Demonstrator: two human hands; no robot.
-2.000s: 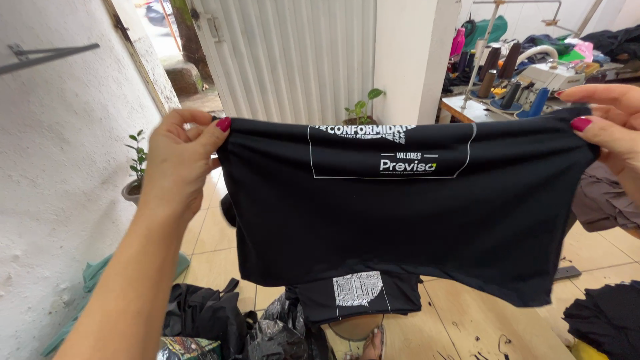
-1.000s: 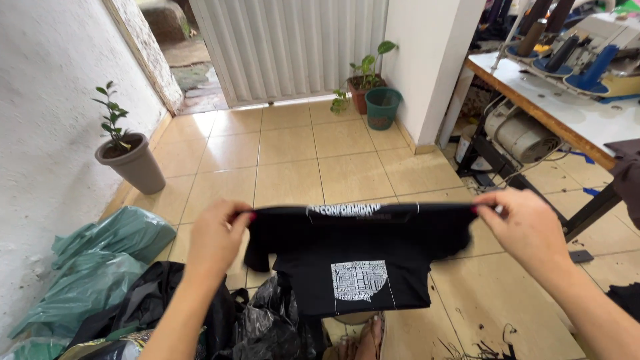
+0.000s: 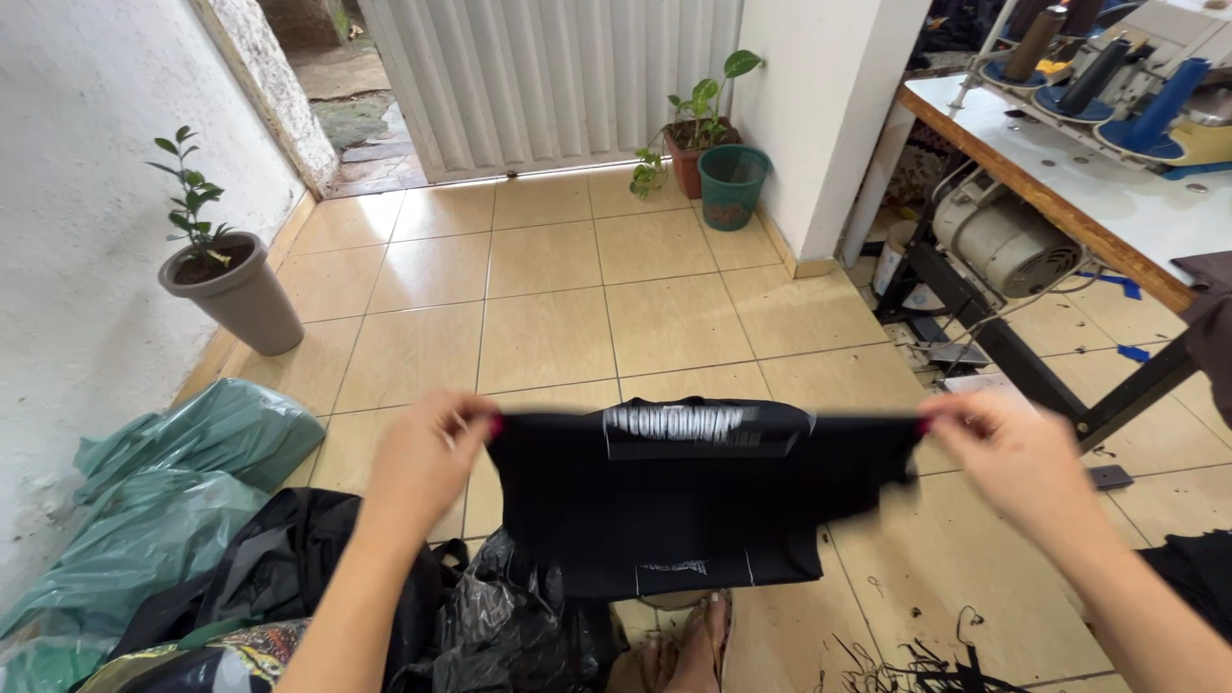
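Note:
A black fabric garment (image 3: 693, 491) with white print hangs stretched between my two hands, folded over along its top edge and slightly blurred. My left hand (image 3: 423, 462) pinches its upper left corner, and my right hand (image 3: 1011, 462) pinches the upper right corner. Below it, more black printed cloth (image 3: 722, 575) shows above my sandalled feet; the hanging garment hides most of it.
Green plastic bags (image 3: 202, 433) and black plastic bags (image 3: 500, 616) lie at the left. Potted plants stand by the left wall (image 3: 231, 298) and near the corrugated metal door (image 3: 558, 87). At the right is a sewing machine table (image 3: 1049, 183) with thread cones. Black scraps (image 3: 924, 664) litter the tiled floor.
My hands have lowered the garment from chest height, and its front now falls over the printed cloth below, which showed plainly one second ago. The view tilted down after the first frame.

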